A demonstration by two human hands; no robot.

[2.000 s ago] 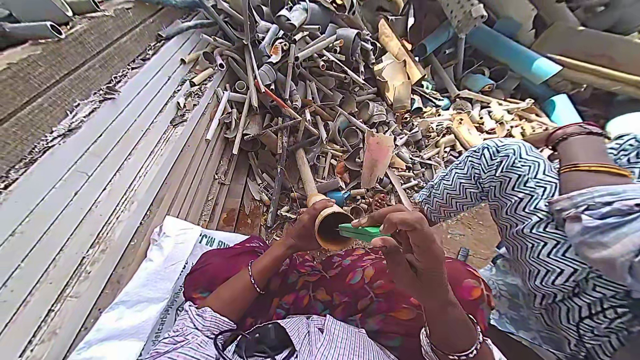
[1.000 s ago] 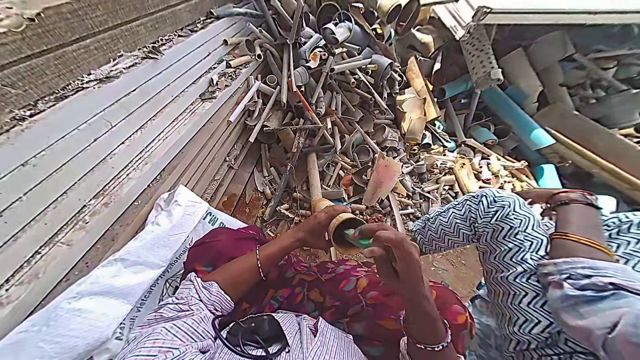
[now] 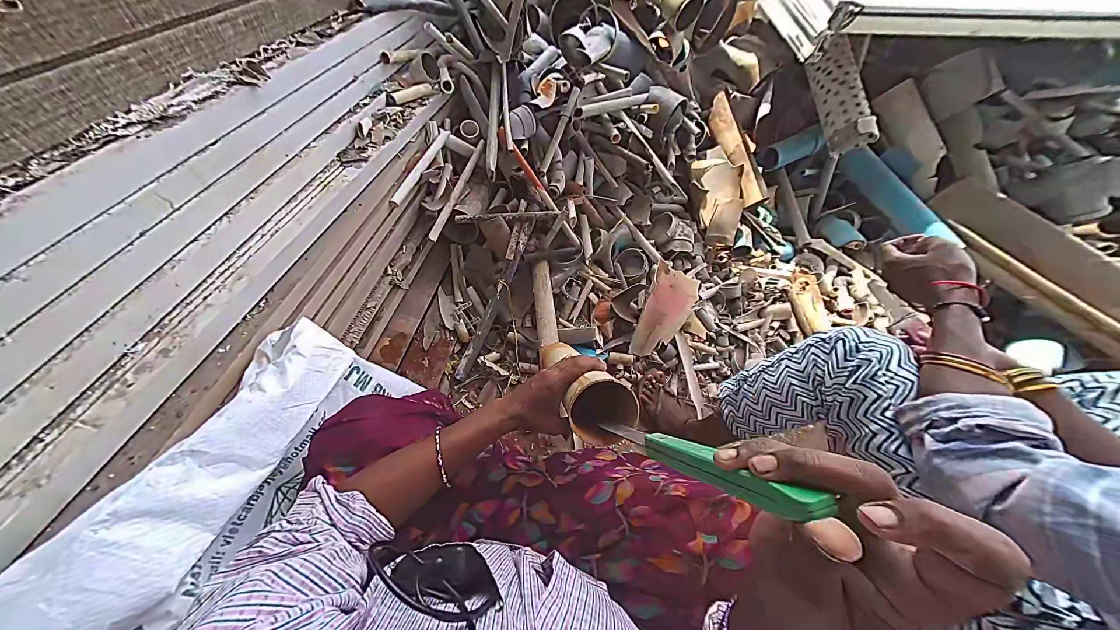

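Observation:
My left hand (image 3: 549, 395) grips a tan plastic pipe fitting (image 3: 604, 404) just below its wide round mouth, which faces up toward me. A narrower pipe (image 3: 544, 302) extends from the fitting's far side toward the scrap pile. In my right hand (image 3: 875, 516) is a green-handled knife (image 3: 744, 477), held between thumb and fingers. Its thin metal blade points left, with the tip at the near rim of the fitting's mouth. Whether the blade touches the inner wall cannot be told.
A heap of scrap plastic pipes (image 3: 612, 184) lies ahead. Long grey panels (image 3: 175, 219) run along the left, beside a white printed sack (image 3: 201, 464). Close on the right sits a co-worker in zigzag-patterned trousers (image 3: 822, 385). Blue pipe (image 3: 892, 192) lies beyond the co-worker's hand.
My right hand has drawn back from the fitting, showing more of the green handle and the blade. The co-worker's hand has come into fuller view. My left hand still holds the fitting.

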